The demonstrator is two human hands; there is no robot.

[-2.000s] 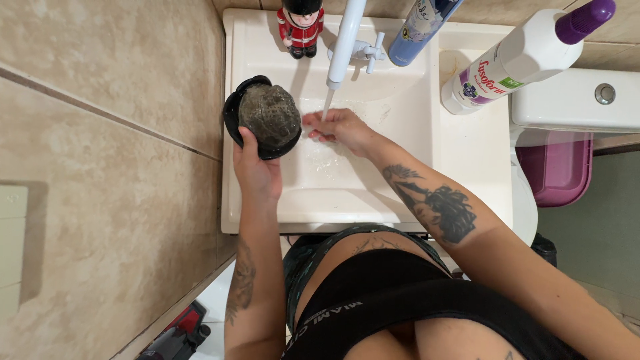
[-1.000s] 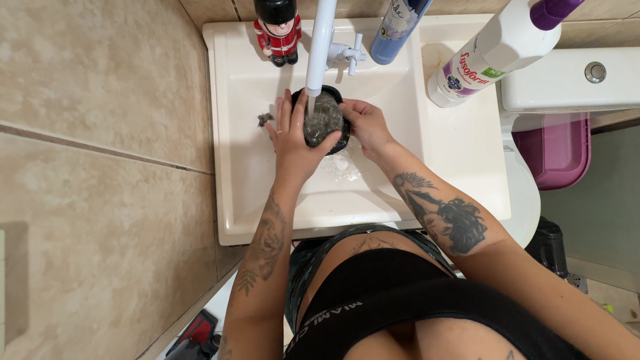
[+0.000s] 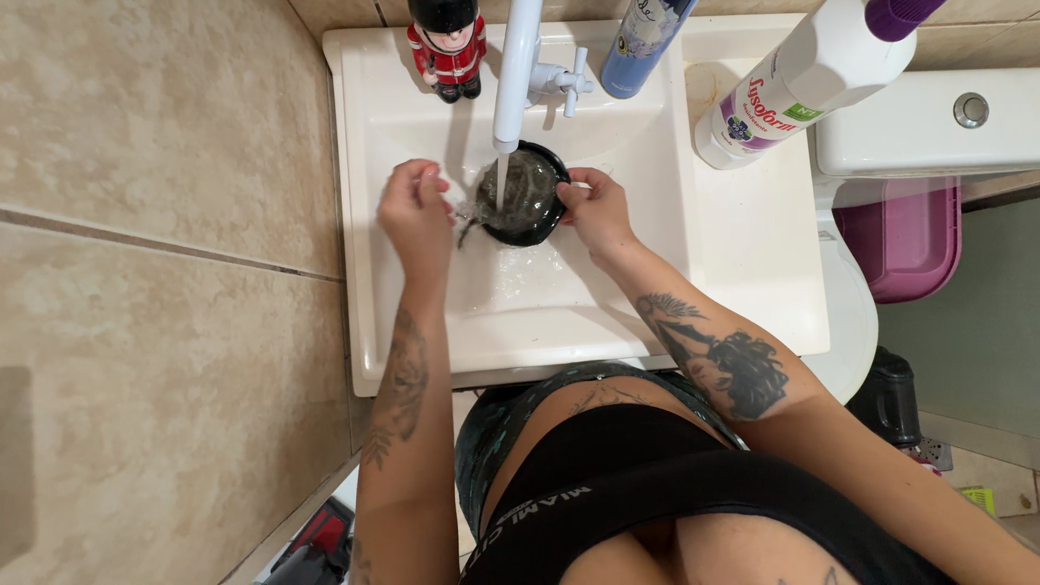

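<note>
A round black dish point(image 3: 561, 213), perhaps a filter or strainer, has grey, wet, fuzzy-looking material inside it. My right hand point(image 3: 597, 210) pinches its right rim between thumb and fingers. Water runs from the white faucet point(image 3: 509, 97) onto the grey contents. To the left of the dish, my left hand point(image 3: 417, 207) is raised over the basin with its fingers curled, apart from the rim; whether it holds anything is unclear. A small dark clump point(image 3: 465, 234) and splashing water show between this hand and the dish.
The white sink point(image 3: 520, 333) surrounds the work. Along its back edge stand a red-coated soldier figure point(image 3: 451, 53), the faucet's cross handle point(image 3: 573, 81) and a blue spray can point(image 3: 642, 53). A white Lysoform bottle point(image 3: 800, 89) is at right, near the toilet tank point(image 3: 910, 122).
The dish, held at the left two seconds ago, is now under the faucet. Since one second ago my left hand has let go of it and moved left; my right hand stays at its rim.
</note>
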